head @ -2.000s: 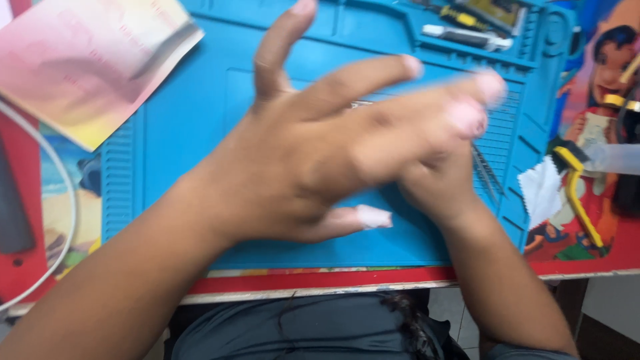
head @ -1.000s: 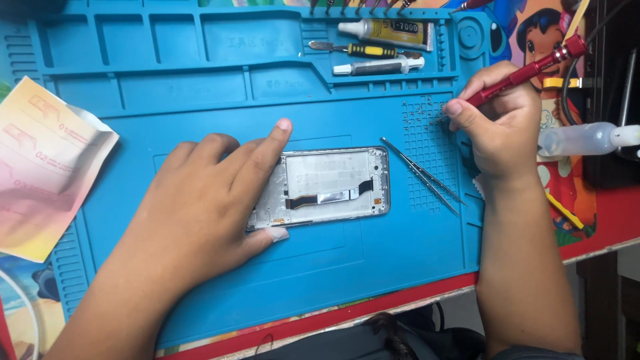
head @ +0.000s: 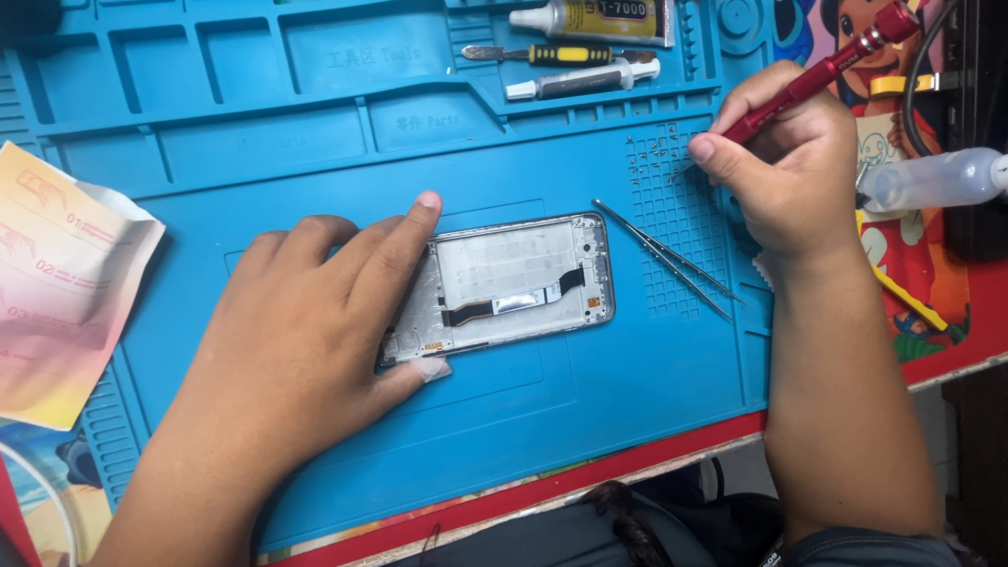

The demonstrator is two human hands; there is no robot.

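Note:
An opened smartphone frame, with a dark flex cable across its bare metal inside, lies flat on the blue silicone repair mat. My left hand grips the frame's left end between thumb and fingers; white tape wraps the thumb tip. In my right hand is a red precision screwdriver, its thin tip pointing down-left at the mat's small-celled grid. Tiny screws lie in the upper cells. Steel tweezers rest across the grid, right of the frame.
At the top lie a glue tube, a yellow-and-black pry tool and a syringe. A printed sheet overlaps the mat's left side. A clear plastic bottle and a yellow-handled tool are at right.
Two seconds ago my hands overlapped above the mat; they are now apart, the left on the phone frame and the right holding the screwdriver. Since one second ago little has moved.

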